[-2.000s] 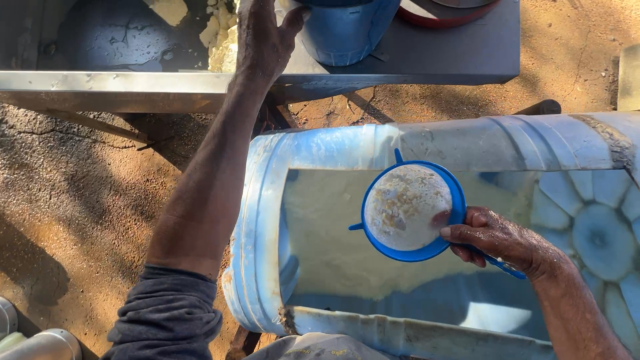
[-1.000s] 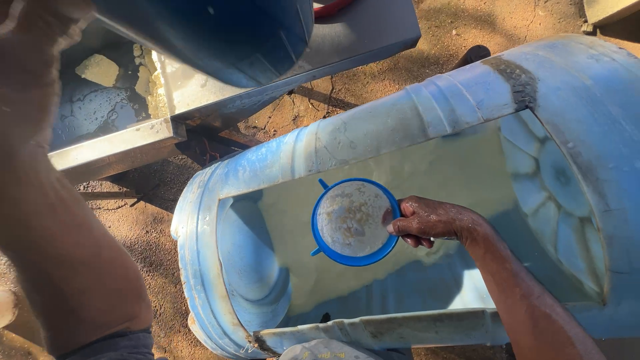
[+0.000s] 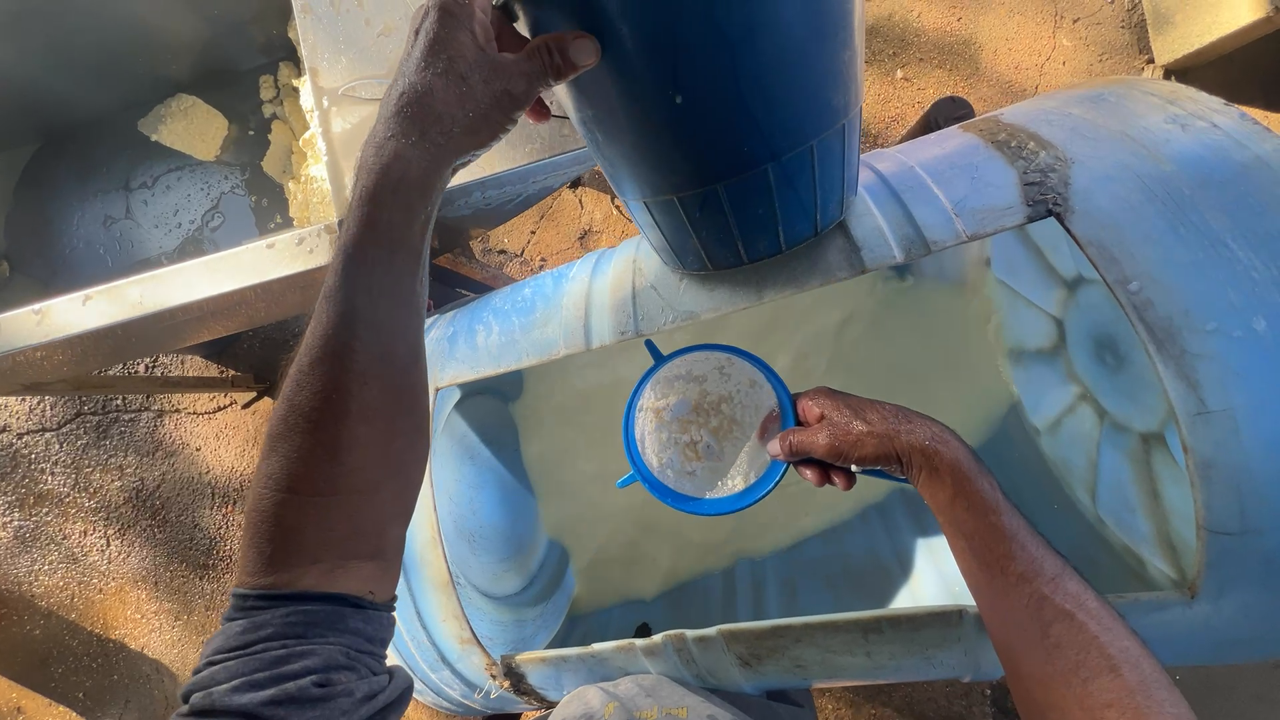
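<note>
My right hand grips the handle of a blue plastic strainer, its thumb on the rim. Pale, wet crumbs lie in the mesh. The strainer is over the opening of a blue plastic barrel lying on its side, with cloudy, pale liquid inside. At the top, my left hand holds a dark blue plastic bucket by its upper edge, the thumb outside. The bucket's lower end is at the barrel's far rim; whether it rests there I cannot tell. Its contents are out of view.
A metal trough at the upper left holds liquid and pale yellowish lumps. Cracked, sandy ground shows around the barrel. A pale block lies at the upper right. A wooden bar is under the trough.
The bucket, over the metal surface two seconds ago, has moved with my left hand to the barrel's far rim. My right hand still holds the strainer over the opening. The view has shifted.
</note>
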